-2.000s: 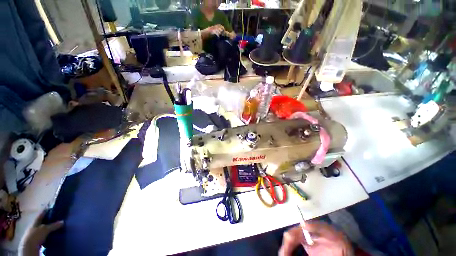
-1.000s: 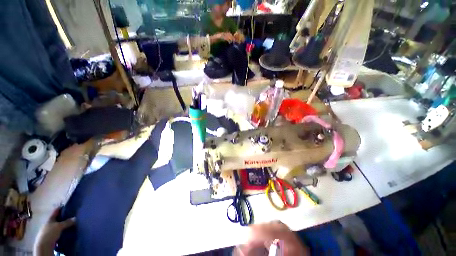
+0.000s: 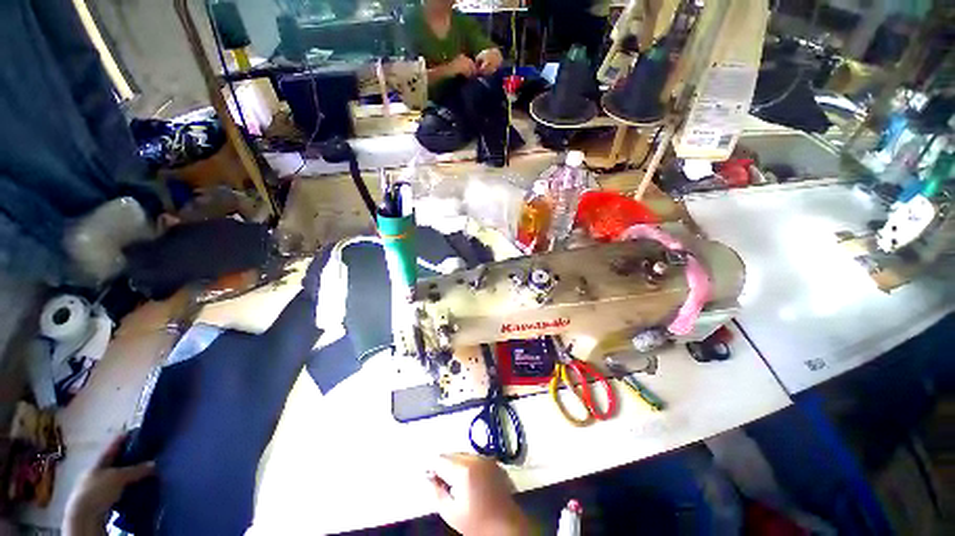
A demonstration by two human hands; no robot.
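Dark navy fabric panels [image 3: 215,419] lie stacked at the left, a pale edge showing along their left side. My left hand [image 3: 105,490] is at their lower left edge, thumb on top, holding the edge. My right hand [image 3: 476,494] is over the table's front edge, fingers curled, with a small dark spot at the fingertips. A white stick with a red tip [image 3: 571,515] shows to its right, cut off by the frame; whether the hand holds it is unclear. Black-handled scissors [image 3: 496,427] lie by the needle plate [image 3: 419,403].
The cream Kawasaki sewing machine [image 3: 586,298] stands mid-table. Red-yellow scissors [image 3: 583,393], a green-yellow tool [image 3: 641,392] and a red-black item [image 3: 527,360] lie beside it. A green holder [image 3: 398,249], bottles [image 3: 565,199] and red bag [image 3: 616,216] are behind. A person [image 3: 452,52] sits farther back.
My right hand has moved left from the front right to below the black scissors. The white stick now shows apart from its fingertips. My left hand has stayed at the panels' edge.
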